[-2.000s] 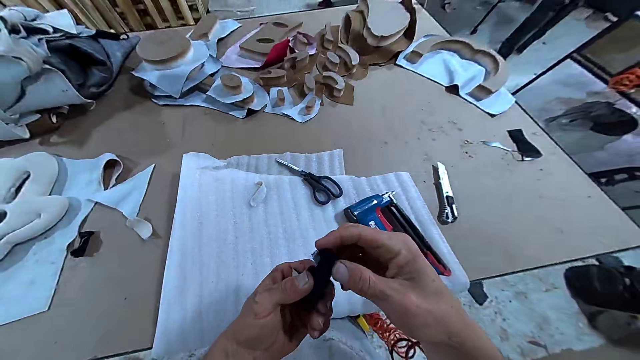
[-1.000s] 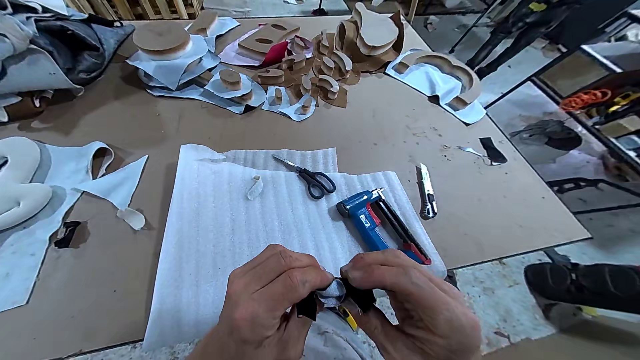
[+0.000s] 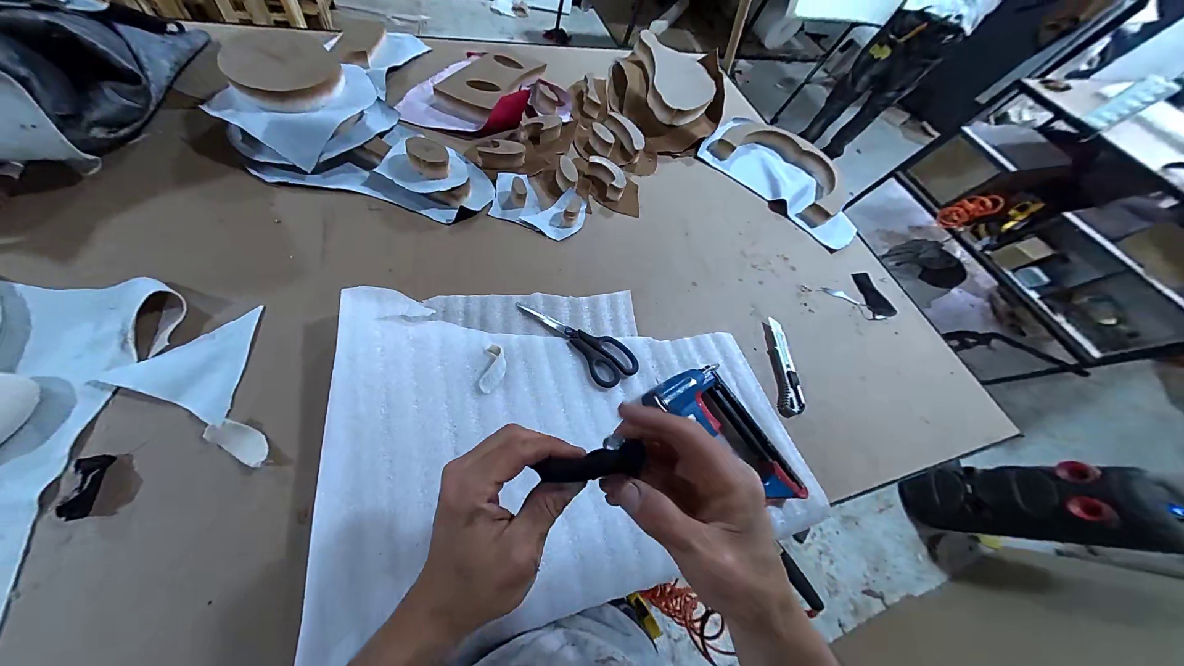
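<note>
A small black piece, its material not clear, [image 3: 588, 462] is held over the white foam sheet [image 3: 398, 481]. My left hand [image 3: 490, 527] pinches its left end between thumb and fingers. At its right end, the fingers of my right hand [image 3: 708, 518] close on it, the index finger raised and blurred. Beyond my hands lie scissors with black handles [image 3: 592, 350] and a curled white scrap [image 3: 492, 369]. A blue staple gun [image 3: 731, 421] rests on the sheet, partly behind my right hand. A snap-off utility knife [image 3: 784, 368] lies to its right on the table.
Shaped brown pieces on light blue fabric [image 3: 305, 111] and small brown blocks [image 3: 601, 143] cover the table's far side. Fabric with white padding [image 3: 55, 351] lies at left. A black scrap [image 3: 874, 294] is near the right edge. Beyond stand a person [image 3: 874, 79] and a metal shelf rack [image 3: 1045, 231].
My hands have moved from a low position near the sheet's front edge to above the sheet. The black piece, largely covered by my fingers one second ago, now shows between them.
</note>
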